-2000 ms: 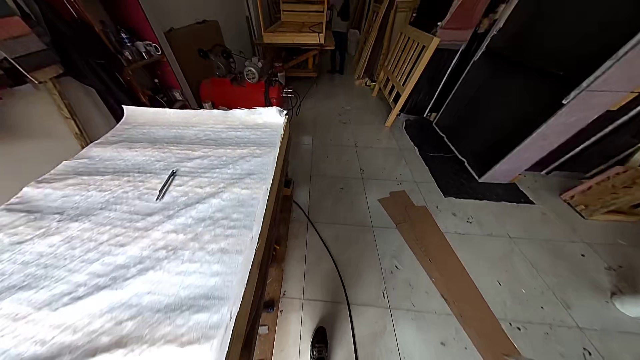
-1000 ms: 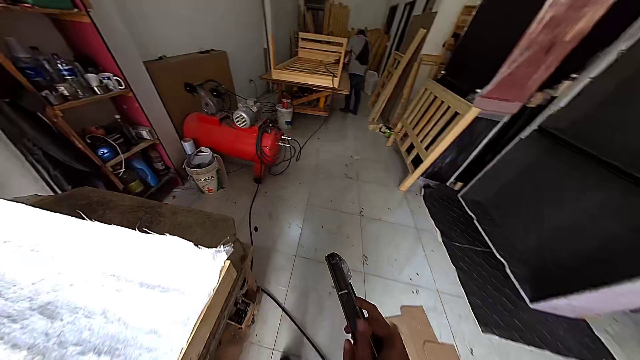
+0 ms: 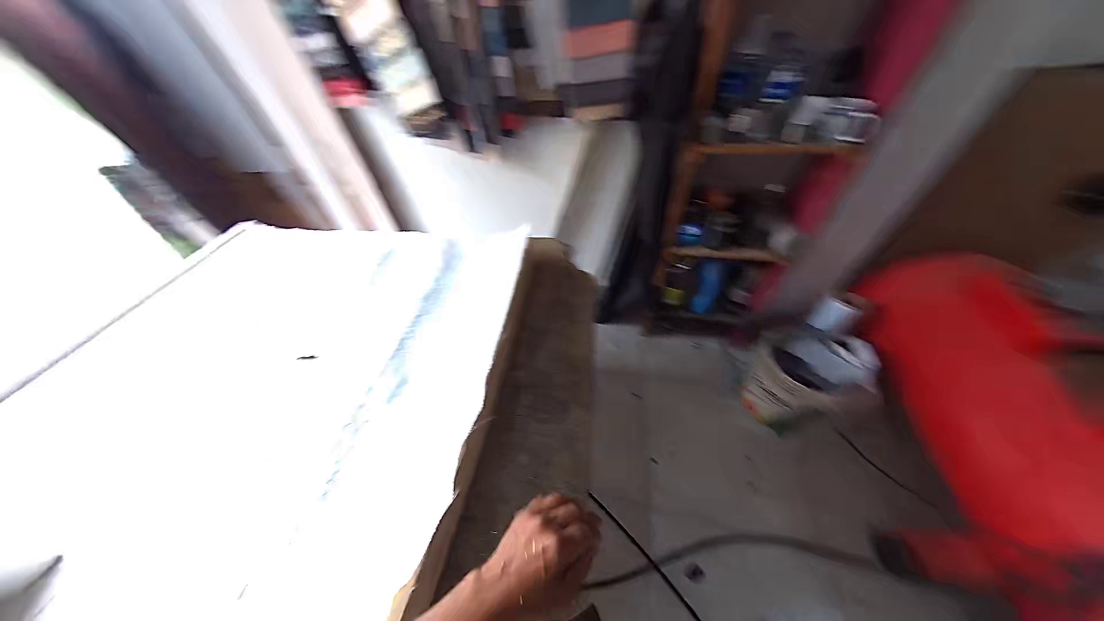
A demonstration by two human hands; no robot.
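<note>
A white padded sheet (image 3: 345,388) lies over a long work surface on the left, largely washed out by glare. A small dark object (image 3: 307,357) rests on it. My left hand (image 3: 552,548) is at the bottom centre, its fingers curled, just beyond the sheet's right edge and over the brown board (image 3: 548,371) beside it. Part of a dark item shows at the bottom edge below this hand; whether the hand holds it, I cannot tell. My right hand is out of view.
A red air compressor tank (image 3: 975,388) stands on the right, beside a bucket (image 3: 789,379). Dark hoses (image 3: 742,542) cross the tiled floor. Wooden shelves (image 3: 733,254) hold bottles and cups. Fabric samples (image 3: 599,52) hang at the back.
The view has swung far to the left. One second ago a hand held up a dark, metallic tool over the floor; that tool is not clearly visible now.
</note>
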